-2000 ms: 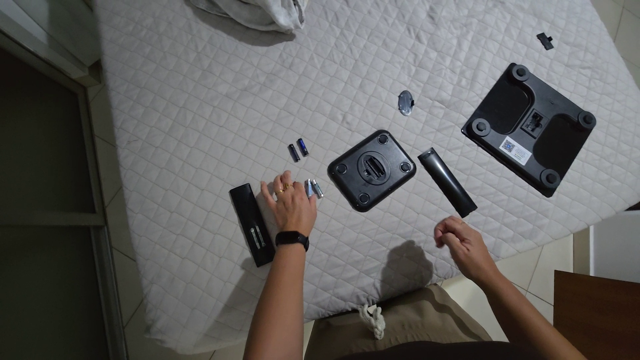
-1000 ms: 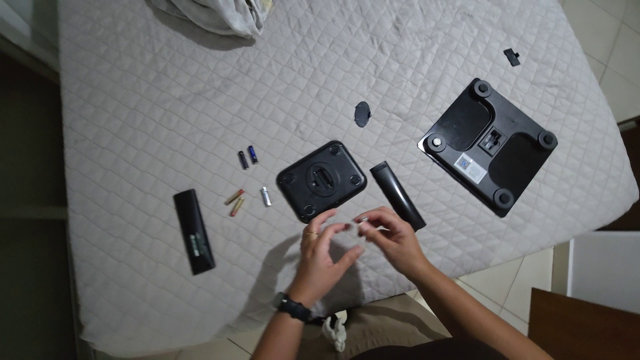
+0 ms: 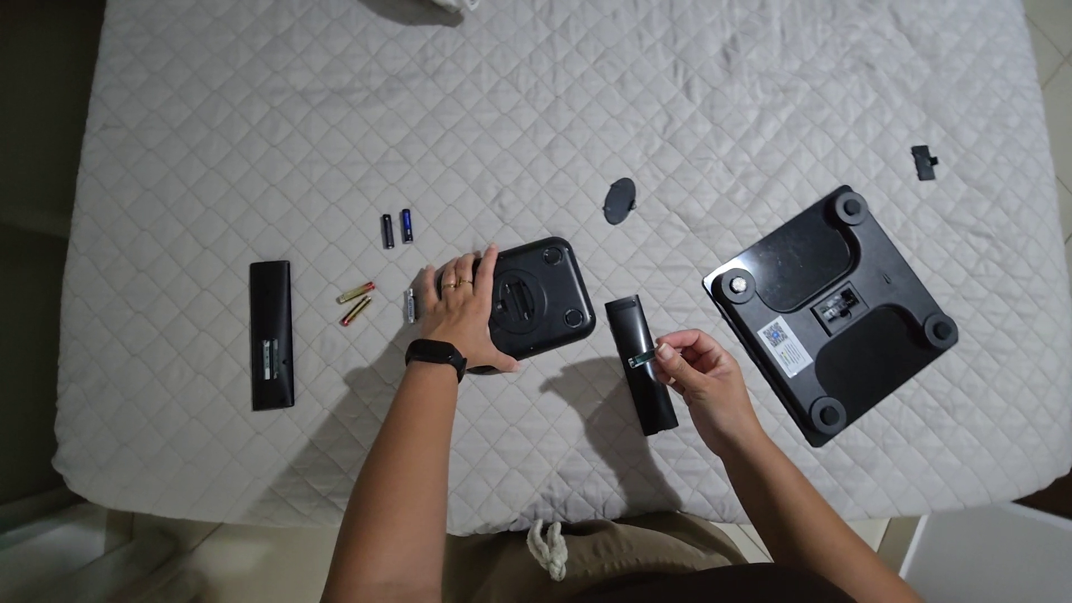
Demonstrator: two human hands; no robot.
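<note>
My left hand lies over the left side of a small black scale, which is upside down with its round battery recess showing. Between thumb and fingers, my right hand pinches a battery above a black remote control. One silvery battery stands out just left of my left hand. Farther left are two red-and-gold batteries. A dark battery and a blue battery lie above them. An oval black battery cover rests beyond the small scale.
At far left lies another black remote control with its battery slot exposed. A larger upturned scale occupies the right side, its battery compartment uncovered. A small black cover is beyond it. Everything rests on a quilted bedspread.
My hands, together near the small scale's lower edge a second ago, have parted. The left has moved onto the scale, and the right is over the remote control with a battery.
</note>
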